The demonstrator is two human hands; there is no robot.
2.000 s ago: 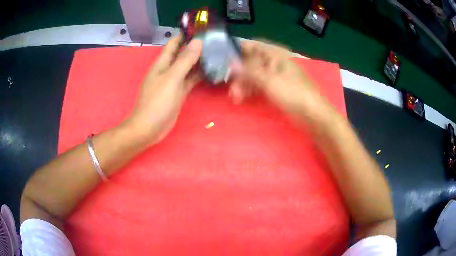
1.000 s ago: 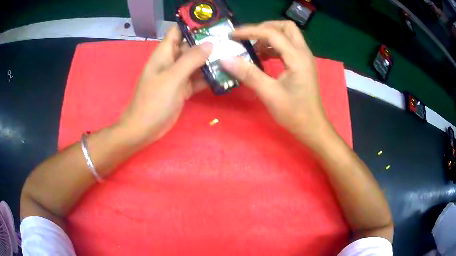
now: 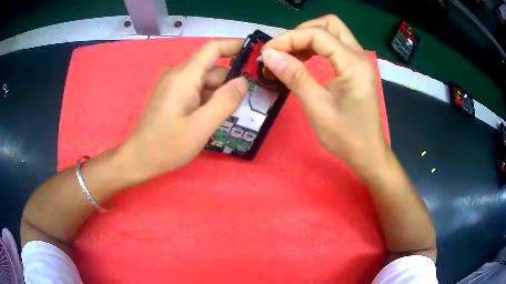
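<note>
A phone assembly (image 3: 249, 113) is held tilted over the red foam mat (image 3: 222, 222). Its black frame is open, with a green board, a silver-white plate (image 3: 251, 115) and small silver sockets (image 3: 236, 132) at the near end. The speaker (image 3: 267, 75) sits in the red far end, partly covered by my right fingers. My left hand (image 3: 188, 105) grips the phone's left side, thumb on its edge. My right hand (image 3: 327, 83) has thumb and index finger pinched at the speaker end; whether a small part is between them cannot be told.
A green conveyor (image 3: 355, 22) carries phones, one at upper right (image 3: 404, 41), another at its white edging (image 3: 461, 100). A metal post (image 3: 146, 16) stands at upper left. Yellow scraps (image 3: 423, 153) lie on the dark bench. A pink fan (image 3: 8, 260) is at lower left.
The phone has moved nearer me and now leans the other way. My right fingers moved from the plate to the speaker end. The yellow scrap on the mat no longer shows.
</note>
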